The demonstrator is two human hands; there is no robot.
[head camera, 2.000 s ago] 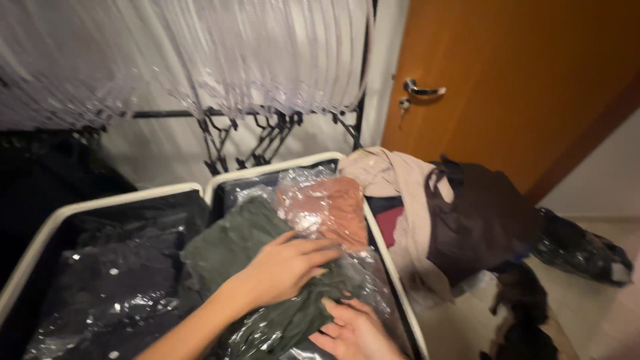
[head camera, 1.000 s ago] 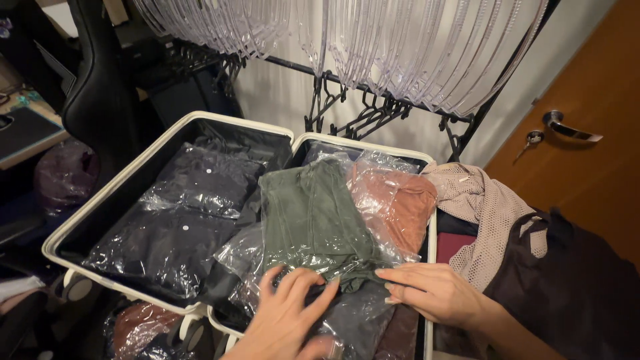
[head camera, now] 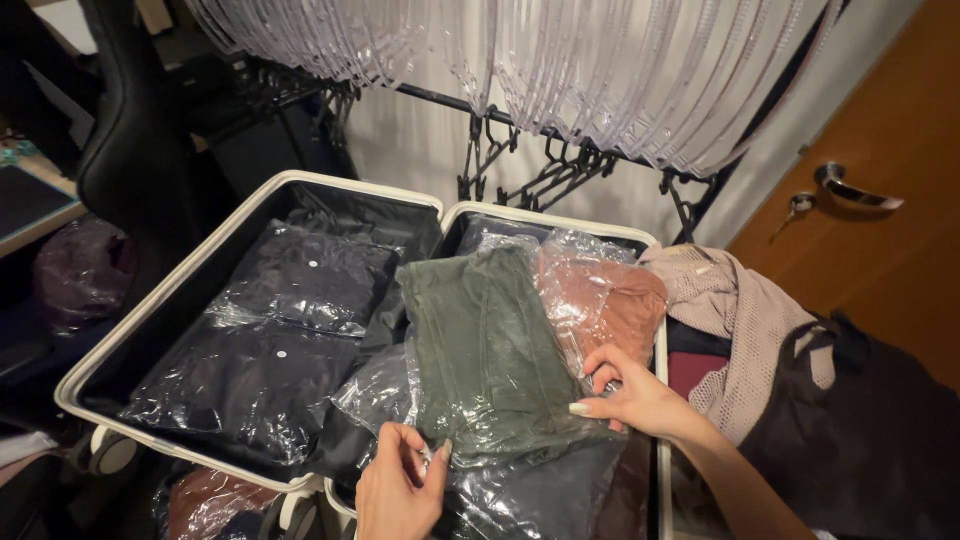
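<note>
A green garment in a clear plastic bag (head camera: 487,352) lies on other bagged clothes in the right half of an open suitcase (head camera: 251,204). My left hand (head camera: 401,480) pinches the bag's near left corner between thumb and fingers. At the bag's right edge, my right hand (head camera: 637,397) has its thumb and fingertips on the plastic, curled as in a pinch. Beyond it is a bagged orange-brown garment (head camera: 607,300). Dark garments in clear bags (head camera: 300,277) fill the left half. Under the green one, nearer me, lies a dark grey bagged garment (head camera: 532,487).
Black hangers (head camera: 555,176) and clear hoop-like plastic strips (head camera: 600,67) hang from a rack behind the suitcase. A beige mesh cloth (head camera: 727,300) and dark fabric (head camera: 847,435) lie to the right, before a wooden door (head camera: 862,247). A black chair (head camera: 142,135) stands at left.
The green bagged garment lies flatter and squarer than two seconds ago, when my left hand was on top of it. My hands have moved to its near left corner and right edge.
</note>
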